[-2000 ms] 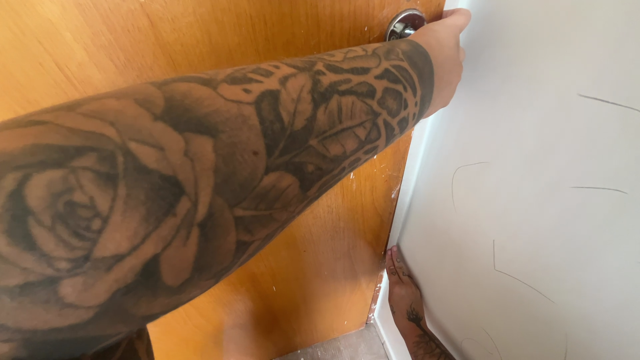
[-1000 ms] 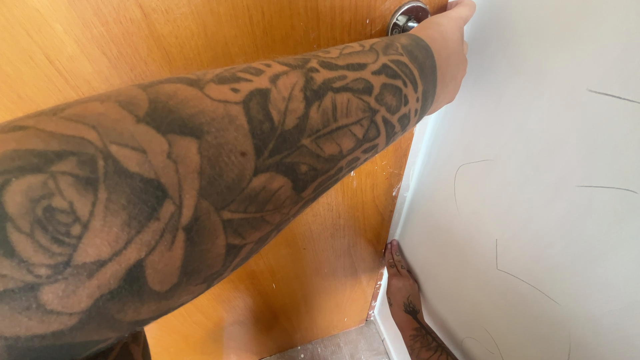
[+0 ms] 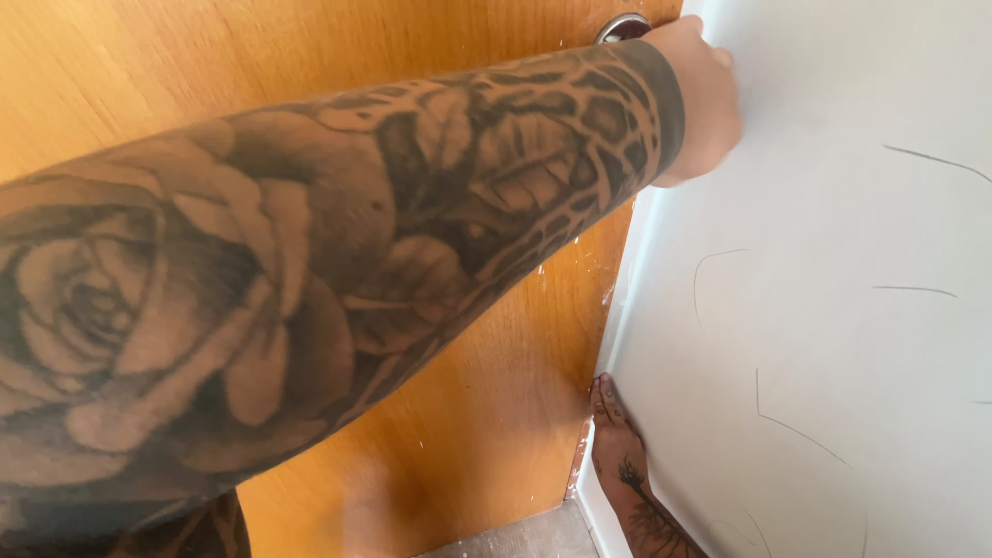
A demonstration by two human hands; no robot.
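Observation:
From the left, my tattooed left forearm reaches across the view. My left hand [image 3: 697, 101] is at the edge of an orange-brown wooden door [image 3: 480, 387], just right of a round metal door fitting [image 3: 625, 29], which wrist and hand partly cover. Its fingers are bent and partly hidden, so what they hold cannot be told. Lower down, my tattooed right hand [image 3: 618, 430] rests with straight fingers close together, tips at the lower door edge beside the white frame trim [image 3: 620, 329]. No object shows in it.
A white wall [image 3: 837, 217] with several thin dark curved marks rises on the right. White flecks and chipped spots run along the door edge. Grey flooring [image 3: 511, 535] shows below the door, beside a white baseboard [image 3: 601, 511].
My left hand has turned slightly at the door edge, and its fingers look more bent than a second ago. My right hand stays at the lower door edge.

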